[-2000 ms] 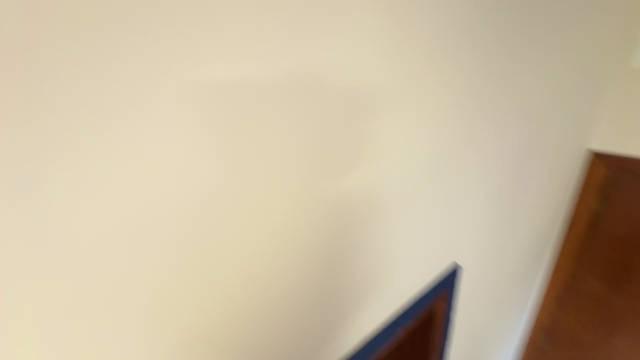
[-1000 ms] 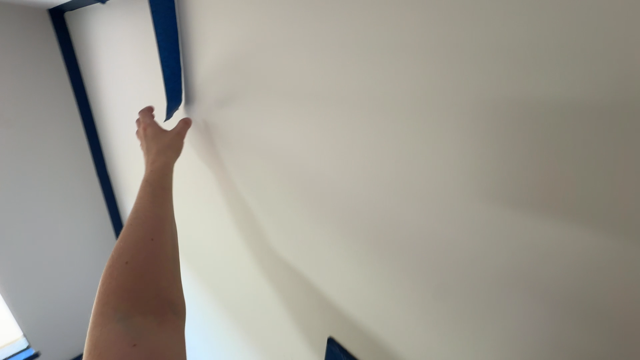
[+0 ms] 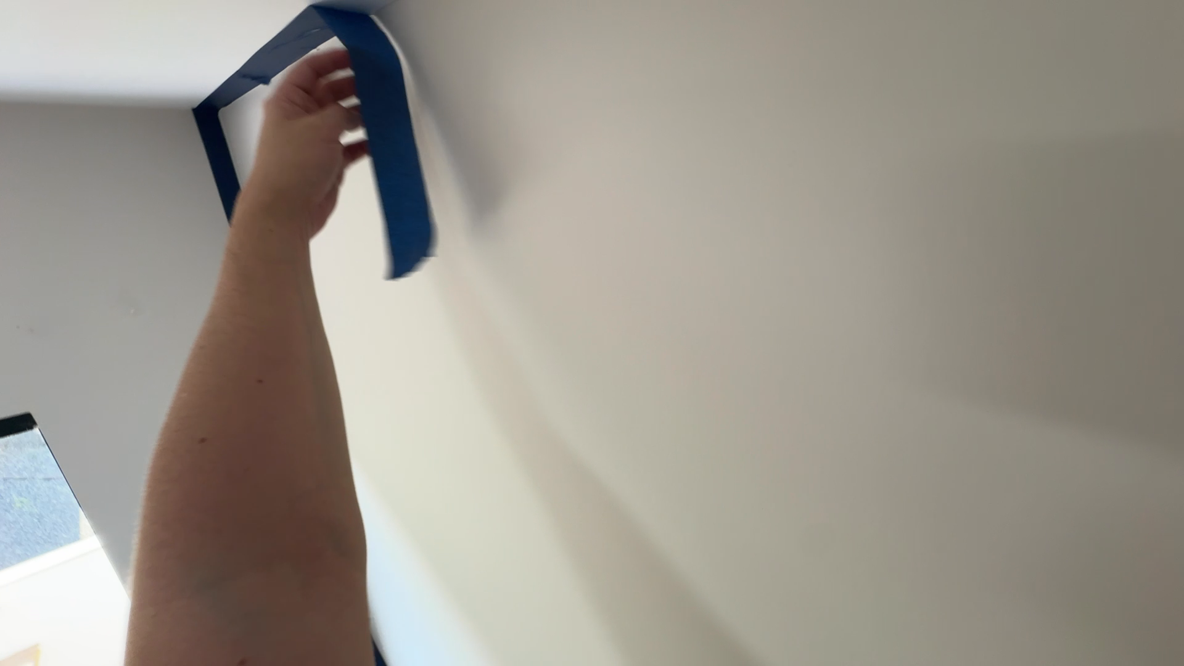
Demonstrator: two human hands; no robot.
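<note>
My left hand (image 3: 314, 139) is raised high at the upper left, its fingers apart and reaching behind a loose strip of blue painter's tape (image 3: 393, 148). That strip hangs from the top edge of the wall, and its free lower end curls a little below my fingers. The fingertips are hidden behind the tape, so whether they touch it cannot be told. More blue tape (image 3: 277, 55) runs along the ceiling line to the corner, then down the wall's corner edge (image 3: 217, 157). My right hand is out of view.
A pale wall (image 3: 740, 277) with soft shadows fills the middle and right. At the left is a grey wall (image 3: 92, 250) below a white ceiling (image 3: 102, 46). A bright window (image 3: 42, 518) with a dark top corner stands at the lower left.
My left hand has moved from just below the free end of the hanging tape to higher up beside and behind the strip. The view has shifted since the first frame.
</note>
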